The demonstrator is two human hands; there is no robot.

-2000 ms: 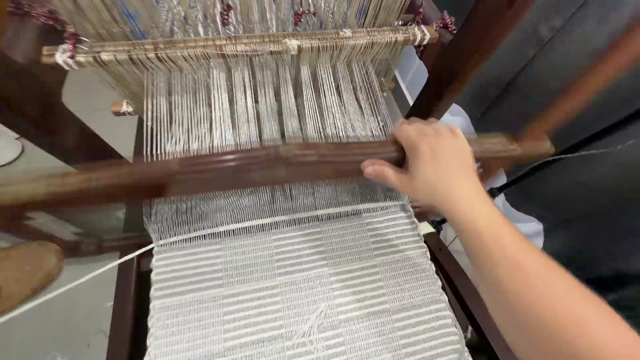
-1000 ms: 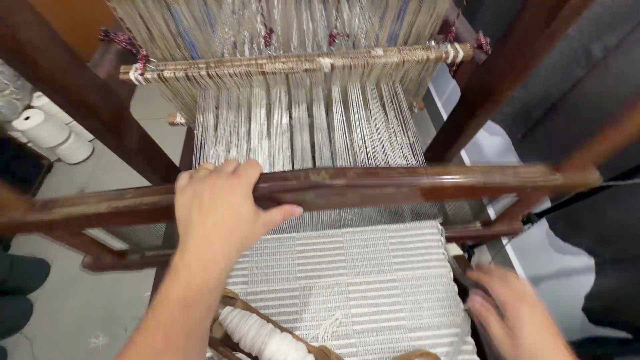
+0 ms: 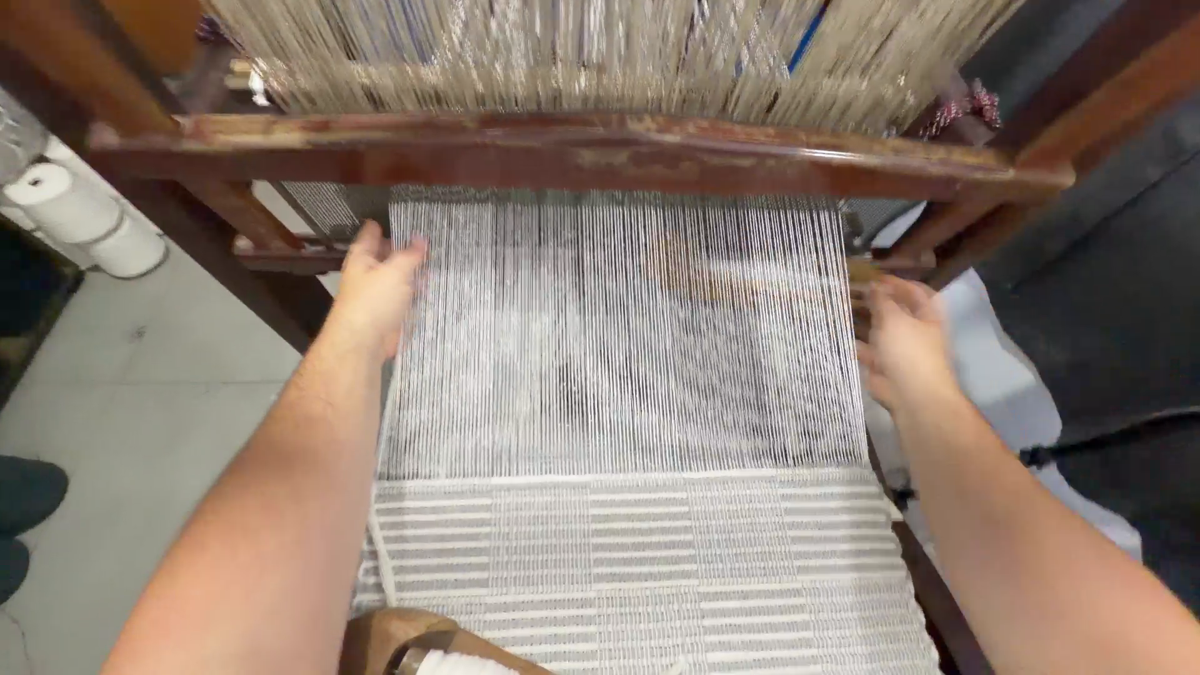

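My left hand (image 3: 380,291) is at the left edge of the white warp threads (image 3: 562,375), fingers apart, holding nothing visible. Opposite it, my right hand (image 3: 905,333) is blurred at the right edge. Beside its fingers, a blurred brown, apparently wooden object (image 3: 722,281) shows through the warp; whether the hand grips it is unclear. Below the threads lies striped white and grey woven cloth (image 3: 647,553). A wooden shuttle (image 3: 398,633) with white yarn rests on the cloth at the bottom left, partly out of frame. A white weft strand (image 3: 382,553) hangs by the cloth's left edge.
The loom's wooden beater (image 3: 600,155) crosses above the warp, in front of dense heddles (image 3: 562,66). Dark wooden posts flank it. White yarn cones (image 3: 84,220) stand at the far left. Pale fabric (image 3: 1003,375) and a dark cord (image 3: 1116,436) are at the right.
My left hand has let go of the beater and is now at the warp's left edge. The beater is farther from the cloth, exposing more warp. My right hand has moved up beside the warp.
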